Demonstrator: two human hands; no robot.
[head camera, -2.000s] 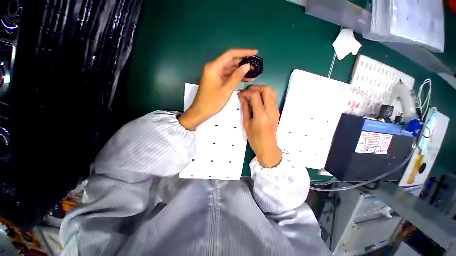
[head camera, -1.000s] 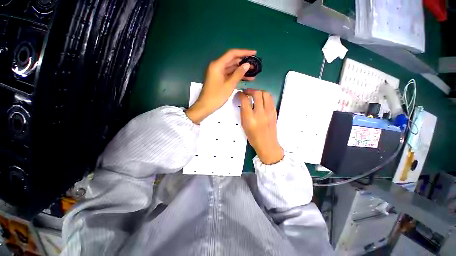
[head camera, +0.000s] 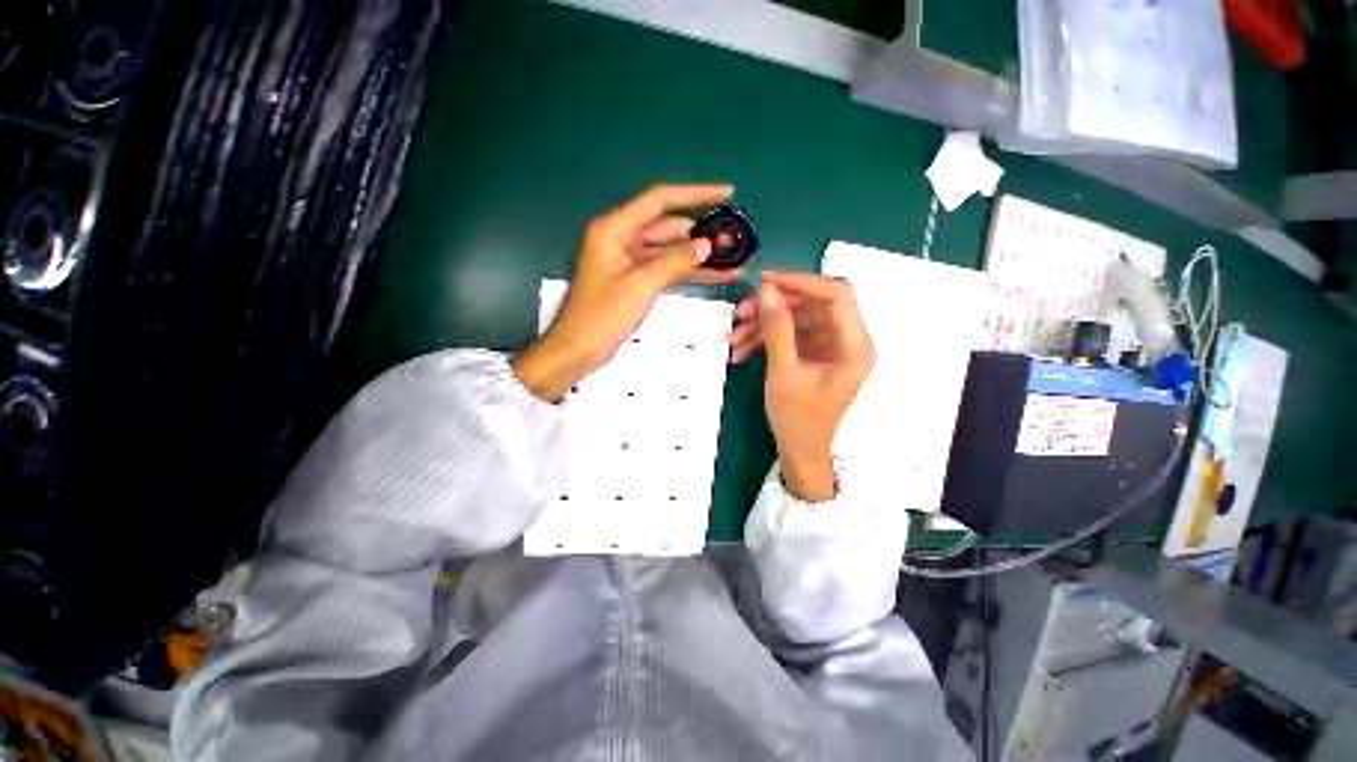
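A round glossy black housing (head camera: 725, 237) is held in my left hand (head camera: 618, 279), between thumb and fingers, above the green mat. My right hand (head camera: 811, 350) is just to its lower right, thumb and fingertips close together near the top right corner of the white liner sheet (head camera: 655, 424). Whether something tiny is between those fingertips cannot be told. The sheet lies before me with spaced rows of tiny black dots. My left wrist and sleeve cover part of its left side.
A tall stack of black blister trays (head camera: 223, 223) stands at left. A second white sheet (head camera: 908, 357) lies at right, beside a dark box with a blue top (head camera: 1027, 447). Behind are a marked white card (head camera: 1042, 253), a white wipe (head camera: 963, 171) and a raised shelf (head camera: 953, 82) with papers (head camera: 1131, 75).
My right hand has come off the liner sheet's upper right part and turned, its fingertips now nearer the housing. My left hand still holds the housing. The view has shifted slightly.
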